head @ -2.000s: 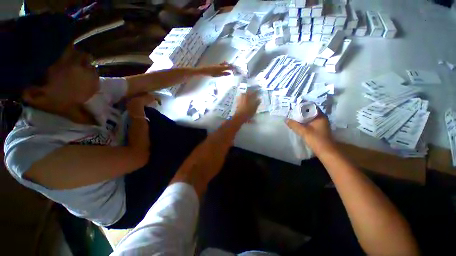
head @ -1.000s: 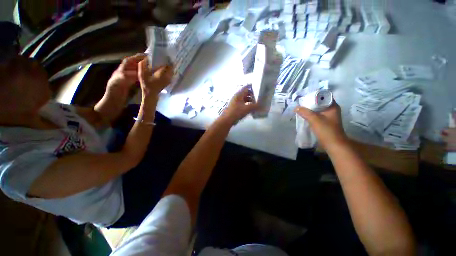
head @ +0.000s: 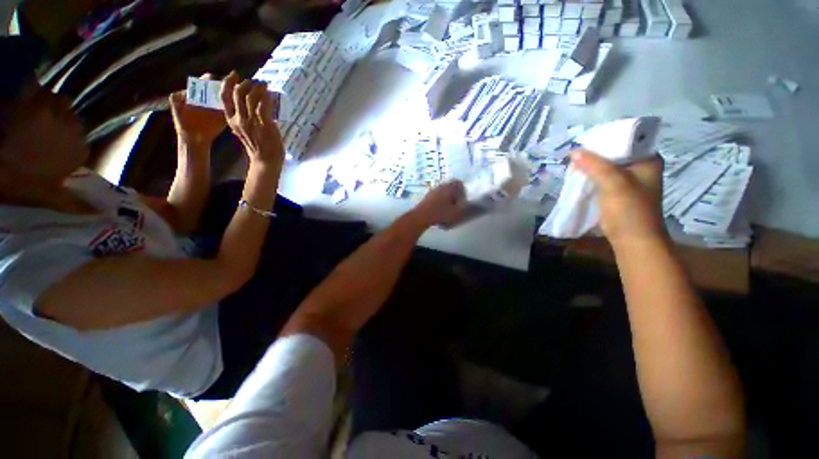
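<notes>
My left hand holds a white folding carton by its near end, low over the table edge; the carton is blurred. My right hand grips the white label roll, with the label strip hanging from it on the left over the table's near edge. The roll is tilted and its core hole is small in view. Flat cartons lie fanned behind my left hand, and another fanned pile lies right of the roll.
At left a seated person holds a small white carton in both hands. Stacked cartons stand at the table's left edge, more at the back. Loose cartons lie in front of those. Brown cardboard shows at the near edge.
My left hand first took up a carton, then lowered and tilted it. My right hand moved right with the roll, and the strip now spreads leftward. The neighbour picked up a carton.
</notes>
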